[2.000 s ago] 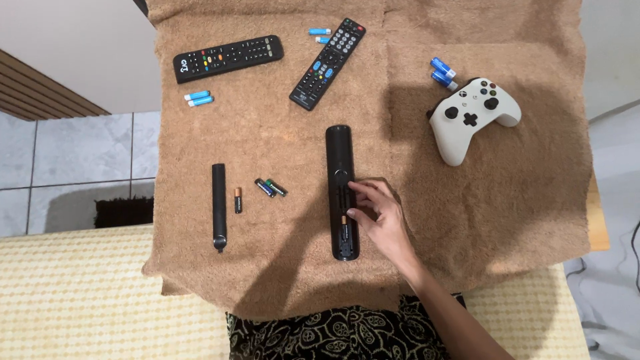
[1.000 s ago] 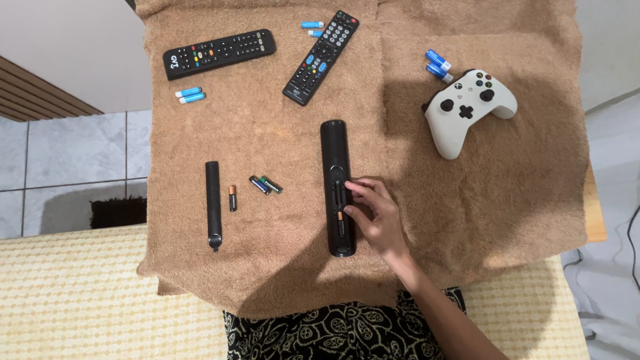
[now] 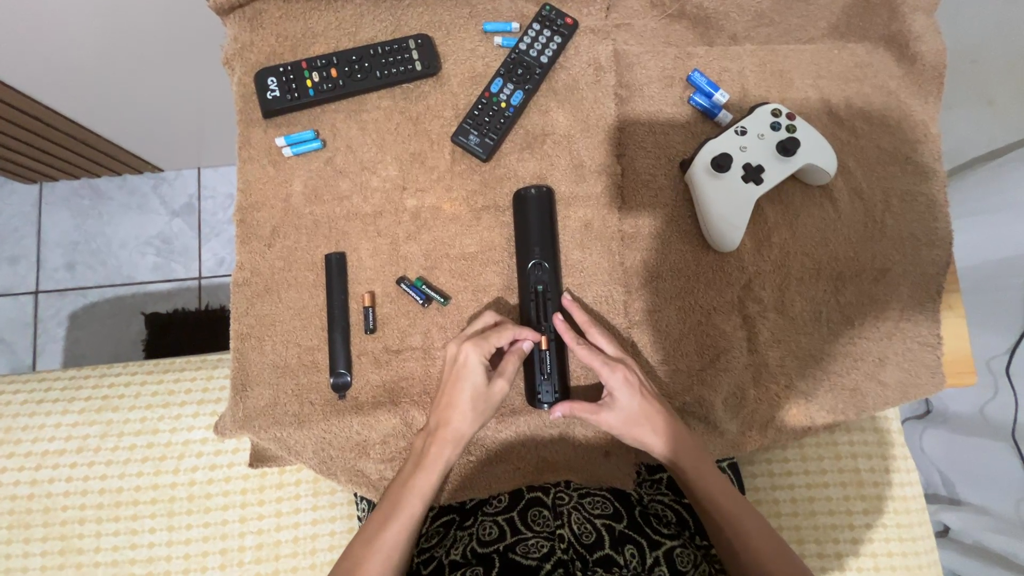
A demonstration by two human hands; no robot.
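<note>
A black remote control [image 3: 534,224] lies back side up on the brown towel, its battery compartment uncovered. One copper-topped black battery [image 3: 546,360] sits in the lower part of that compartment. The thumb and index finger of my left hand [image 3: 484,364] touch the remote beside the battery's copper end; whether they grip it I cannot tell. My right hand [image 3: 612,380] rests spread along the remote's right edge, fingertips and thumb against it. To the left lie the long black battery cover [image 3: 338,320], another copper-topped battery [image 3: 369,312] and two dark Panasonic batteries [image 3: 423,291].
Farther back are a GVT remote [image 3: 348,74] and a tilted black remote [image 3: 516,80], with light-blue batteries [image 3: 300,143] near them. A white game controller [image 3: 752,172] lies at right beside two blue batteries [image 3: 708,96]. The brown towel [image 3: 360,216] has rumpled edges.
My left hand has come into view and reached the remote's left side. My right hand has shifted off the compartment to the remote's right edge, with its fingers spread wider.
</note>
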